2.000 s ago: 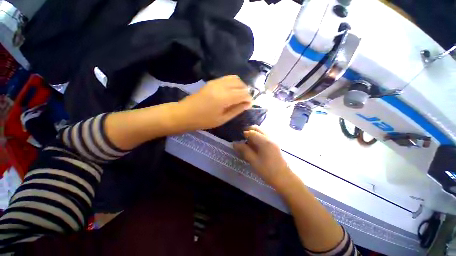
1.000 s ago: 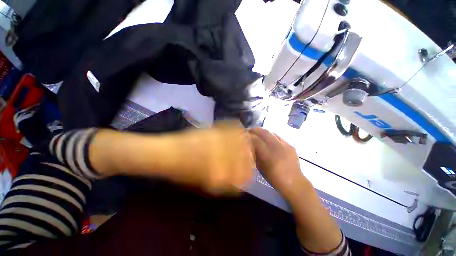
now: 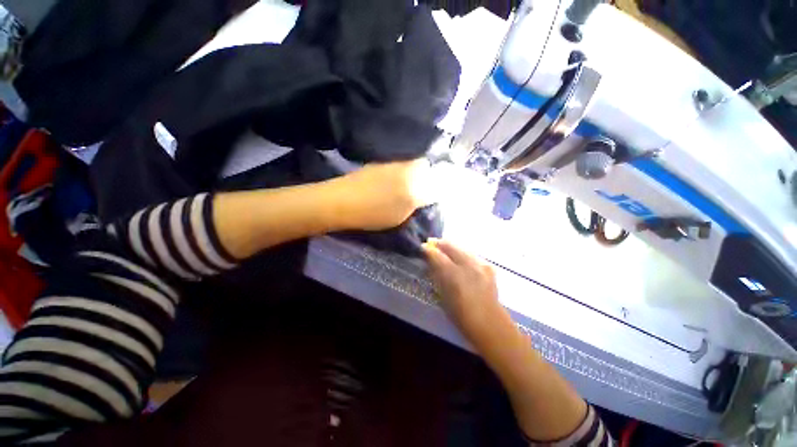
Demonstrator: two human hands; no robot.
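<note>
A black garment [image 3: 288, 96] lies heaped on the white table left of the needle, with a small white label [image 3: 164, 139] on it. Its narrow end [image 3: 423, 229] is between my hands in front of the needle area. My left hand [image 3: 398, 192] holds the garment end close to the presser foot; its fingertips are washed out by the lamp's glare. My right hand [image 3: 460, 278] pinches the near edge of that end with the fingertips. The needle and presser foot are hard to make out in the glare.
The white sewing machine head [image 3: 647, 122] with a blue stripe stands at the right. Scissors [image 3: 598, 222] lie behind it. Black snips [image 3: 720, 382] are at the table's right end. A ruler scale [image 3: 594, 367] runs along the near edge. Red items [image 3: 26, 236] are at far left.
My left hand swung down toward the near table edge, blurred, one second ago, and is now back up at the needle area. My right hand stays at the garment end. The view has shifted slightly.
</note>
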